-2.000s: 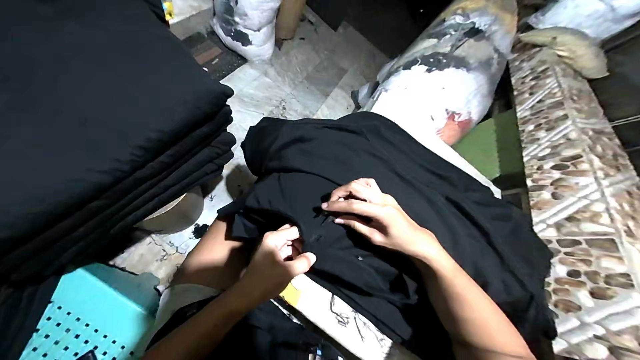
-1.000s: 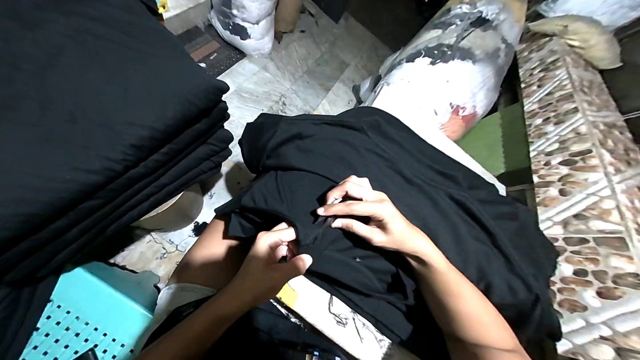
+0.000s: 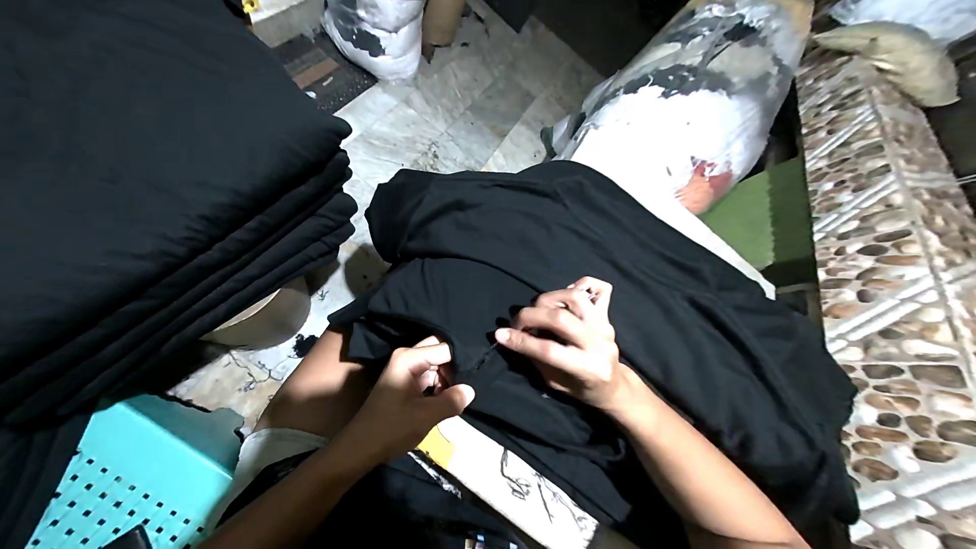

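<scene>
A black fabric garment point(image 3: 656, 305) lies spread over my lap and a pale board point(image 3: 526, 488). My left hand point(image 3: 419, 381) grips a fold of its cloth between thumb and fingers, near the middle of the view. Just to the right, my right hand point(image 3: 568, 343) is closed over the garment, its fingers curled and the thumb or a fingertip pointing at the fold. A short dark thread or thin piece point(image 3: 486, 354) runs from those fingertips to the cloth. Whether a needle or other small tool is in the right hand cannot be told.
A tall stack of folded black cloth point(image 3: 152, 175) stands at the left, above a turquoise perforated plastic basket point(image 3: 145, 473). A round container point(image 3: 267, 316) sits on the tiled floor point(image 3: 488, 99). Stuffed plastic bags point(image 3: 671, 99) lie behind; a pebble-patterned ledge point(image 3: 892, 305) runs along the right.
My right hand has shifted slightly at the fold, its fingers more curled than before. My left hand keeps its hold on the cloth.
</scene>
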